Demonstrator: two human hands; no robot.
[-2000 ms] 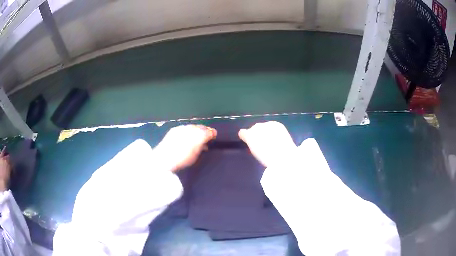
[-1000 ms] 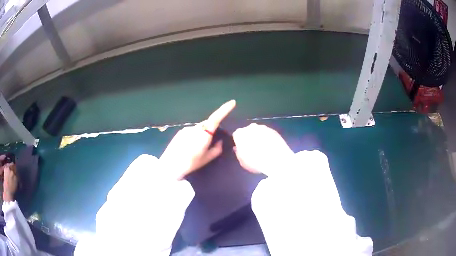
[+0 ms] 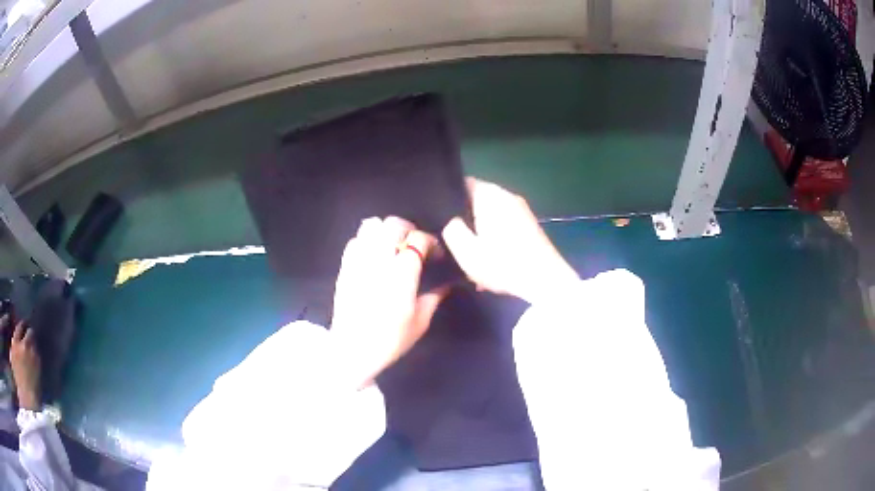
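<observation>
A black box blank [image 3: 360, 173] is raised and slanted over the bench edge and the belt, blurred, its far edge bent. My left hand [image 3: 384, 283] lies against its near part, a thin red band on one finger. My right hand [image 3: 504, 240] grips its right edge near the lower corner. More black blanks [image 3: 461, 393] lie below and between my sleeves on the worktop. My palms and some fingertips are hidden.
Two folded black trays [image 3: 95, 228] are on the green conveyor belt [image 3: 576, 144] at left. A white post [image 3: 710, 134] and a black fan [image 3: 811, 77] stand at right. Another person's hand [image 3: 26, 360] is at far left by dark card.
A blank now stands raised over the belt between my hands, where the belt was uncovered before. My left index finger no longer points out. The trays on the belt have shifted slightly left.
</observation>
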